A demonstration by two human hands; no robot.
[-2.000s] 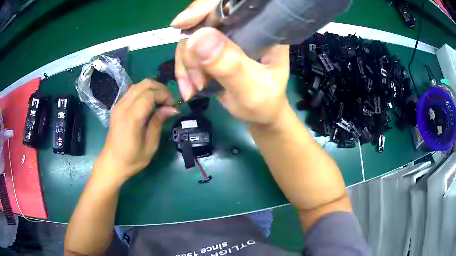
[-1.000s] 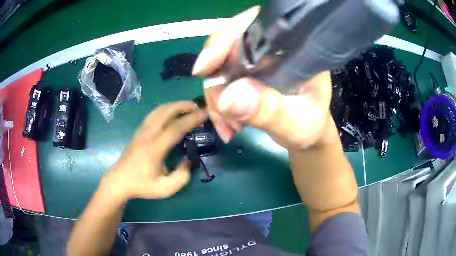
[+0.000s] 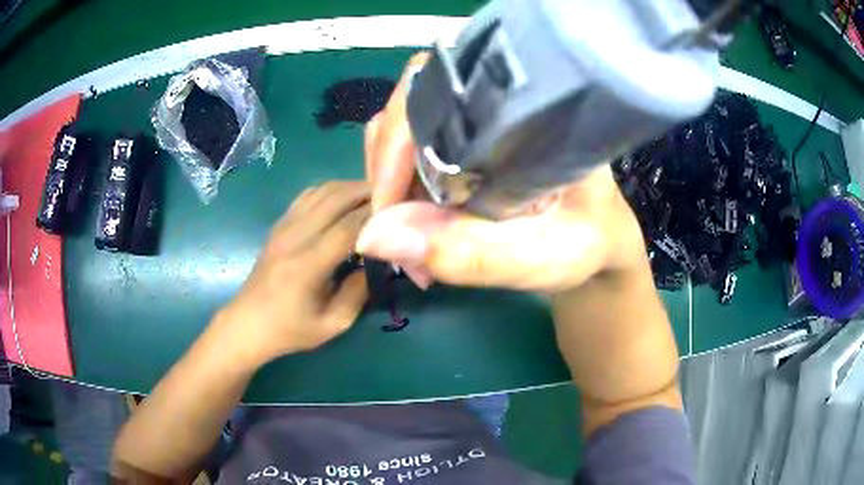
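My right hand (image 3: 502, 237) is closed around the thick grey-black electric screwdriver (image 3: 559, 104), whose front end points down at the bench centre; its tip is hidden behind my fingers. My left hand (image 3: 308, 270) rests at the left side of the black device housing (image 3: 381, 284), thumb and fingers around its edge. Most of the housing is hidden by both hands. A thin red lead with a small black end piece (image 3: 395, 325) trails from it toward me.
Black units (image 3: 116, 194) stand at left beside a red mat (image 3: 38, 275). A clear bag (image 3: 213, 128) with black contents and a screw pile (image 3: 352, 100) lie behind. A heap of black parts (image 3: 711, 189) and a purple basket (image 3: 805, 256) are at right. Pale stacked sheets (image 3: 758, 407) are lower right.
The screwdriver and my right hand have moved right and down from two seconds ago, now over the housing. My left hand has moved right from beside the housing onto its left side.
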